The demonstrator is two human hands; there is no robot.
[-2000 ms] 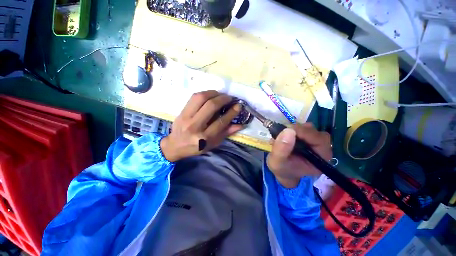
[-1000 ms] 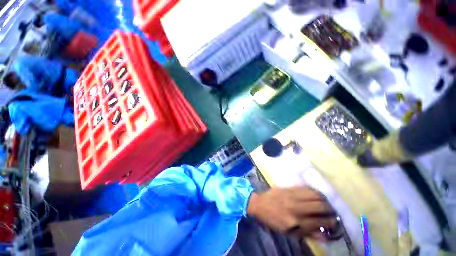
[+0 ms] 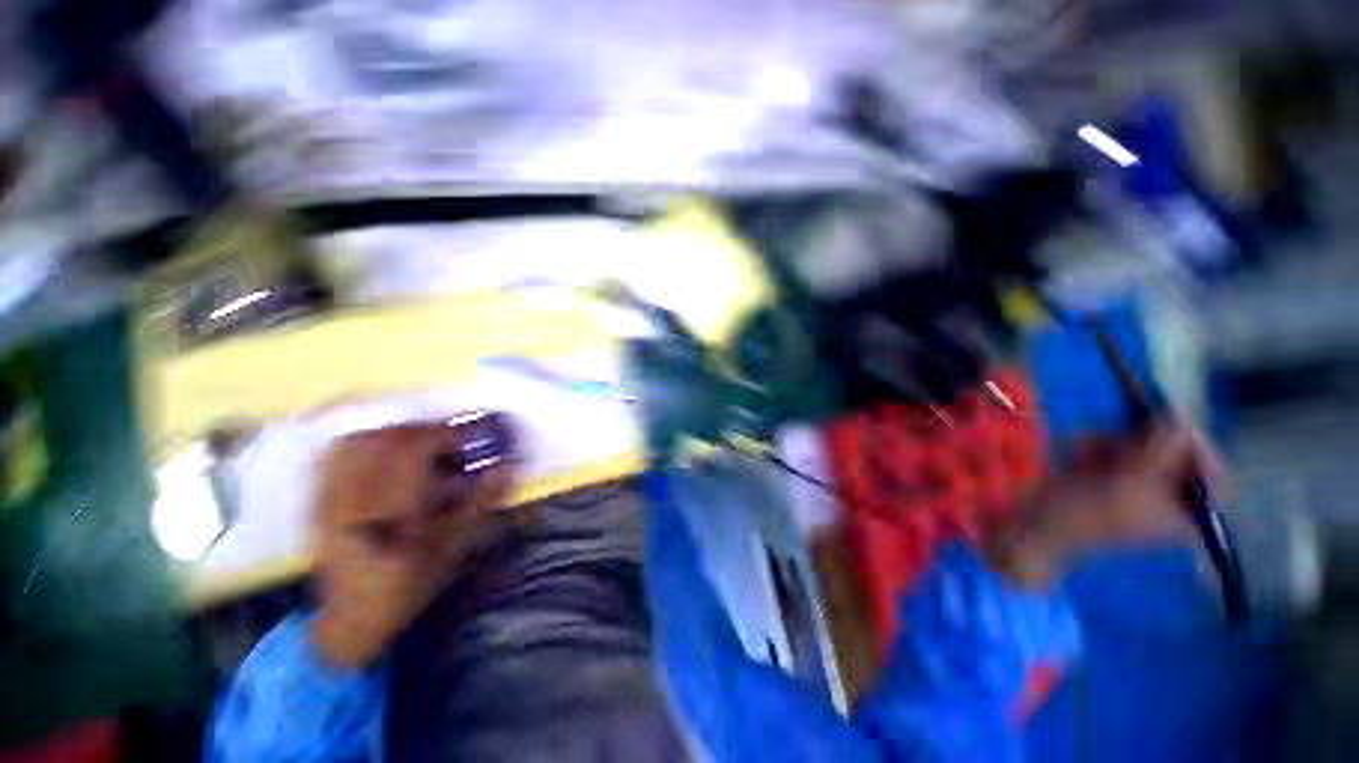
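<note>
The frame is strongly blurred. My left hand (image 3: pixel 391 514) is over the front of the pale yellow work mat (image 3: pixel 373 350), holding a small dark round watch body (image 3: pixel 477 443) at its fingertips. My right hand (image 3: pixel 1125 499) is far to the right, beyond the red foam tray, with the slim black soldering iron (image 3: pixel 1215 544) and its cord at its fingers. The iron's tip cannot be made out. A round glossy disc (image 3: pixel 188 507) lies on the mat's left side, shining white.
A red foam tray (image 3: pixel 932 470) stands right of my lap. A tray of small parts (image 3: pixel 224 298) is at the mat's back left. Part of a green parts box (image 3: pixel 23 440) shows at the left edge. Dark blurred equipment stands at the back right.
The view has swung from the left side to the right. My right hand, out of view one second ago, now shows far right with the iron. My left hand still holds the watch body.
</note>
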